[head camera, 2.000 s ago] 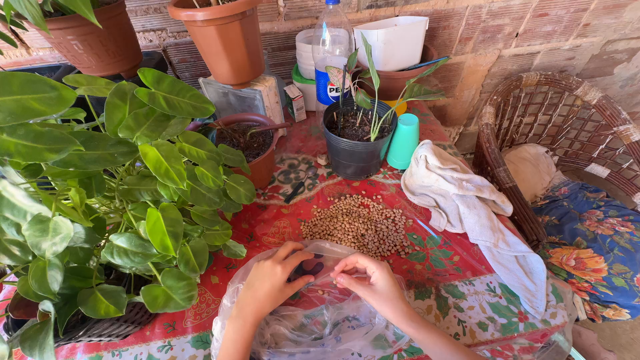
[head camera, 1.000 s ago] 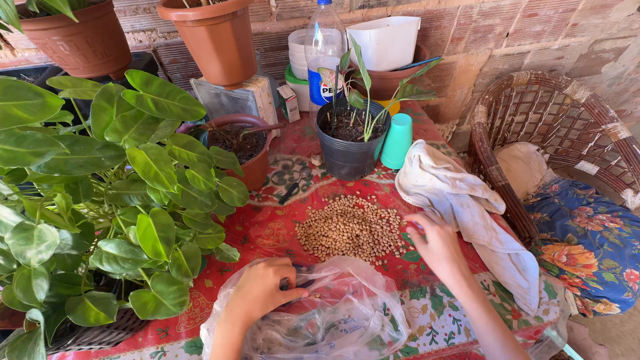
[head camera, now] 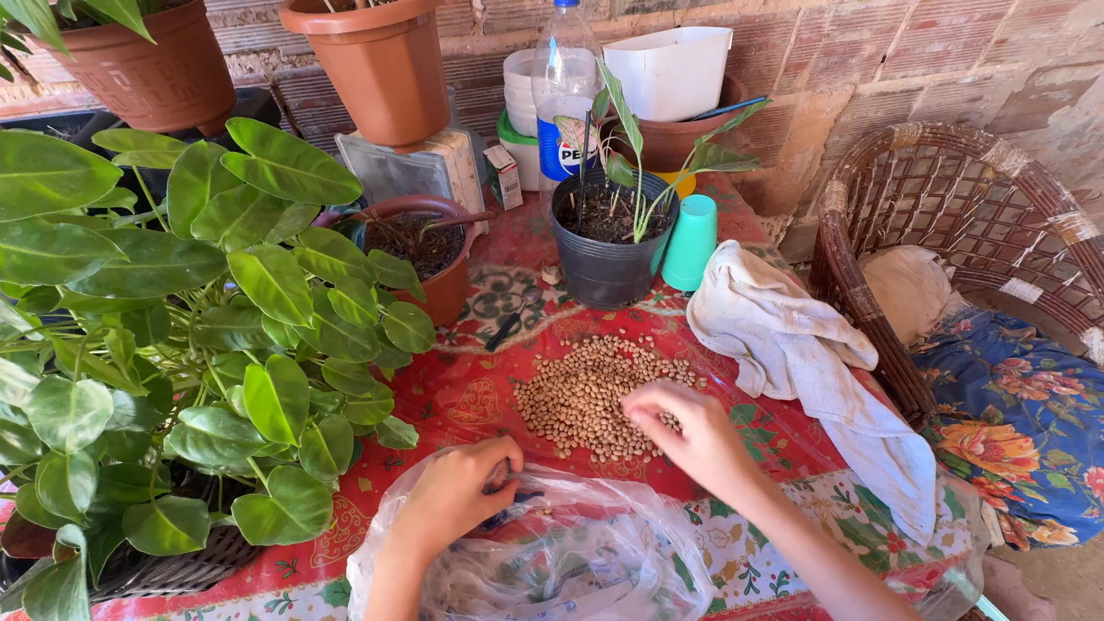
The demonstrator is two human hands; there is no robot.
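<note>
A heap of dry tan beans lies on the red, holly-patterned tablecloth. My right hand is over the heap's right edge, fingers bent down toward the beans; whether it pinches any is hidden. Nearer to me, a clear plastic bag is spread out, with a few beans in or under its film. My left hand is at the bag's left part, thumb and fingers curled around its edge, a dark patch showing beneath them.
Leafy potted plants crowd the left. Behind the beans stand a black plant pot, a teal plastic cup, a plastic bottle and a small spoon. A white cloth hangs over the right edge, beside a wicker chair.
My right hand has gone from beside my left hand over the bag to the right of the heap, then onto its edge. My left hand has stayed at the bag.
</note>
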